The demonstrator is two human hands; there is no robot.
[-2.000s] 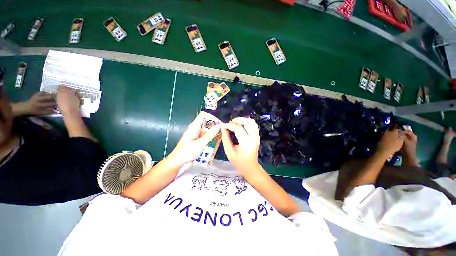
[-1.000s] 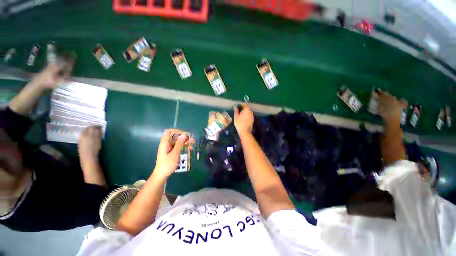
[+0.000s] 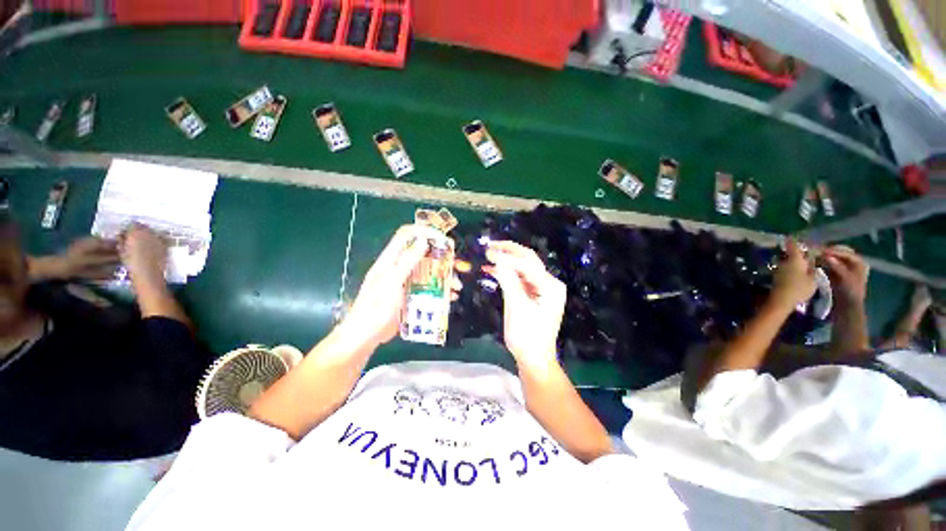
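My left hand (image 3: 392, 282) holds a phone circuit board (image 3: 425, 296) upright in front of my chest, its orange and green part up and its white keypad part down. My right hand (image 3: 529, 296) is raised just right of the board, not touching it, with thumb and fingertips close together. A small dark piece with a bright glint (image 3: 485, 254) shows near its fingertips, but I cannot tell whether the hand holds it. The heap of black parts (image 3: 633, 280) lies behind and to the right of my right hand. Stacked boards (image 3: 436, 219) are partly hidden behind the held board.
A green belt (image 3: 550, 119) with spaced boards runs beyond the pale rail (image 3: 280, 176). A red tray (image 3: 327, 31) stands across it. A round fan (image 3: 241, 382) is by my left forearm. A person at left works on white sheets (image 3: 156, 202); another person's hands (image 3: 819, 275) are at right.
My right hand has come back from the rail near the stacked boards to beside the held board. My left hand now holds the board closer to my body's middle. The camera view has shifted.
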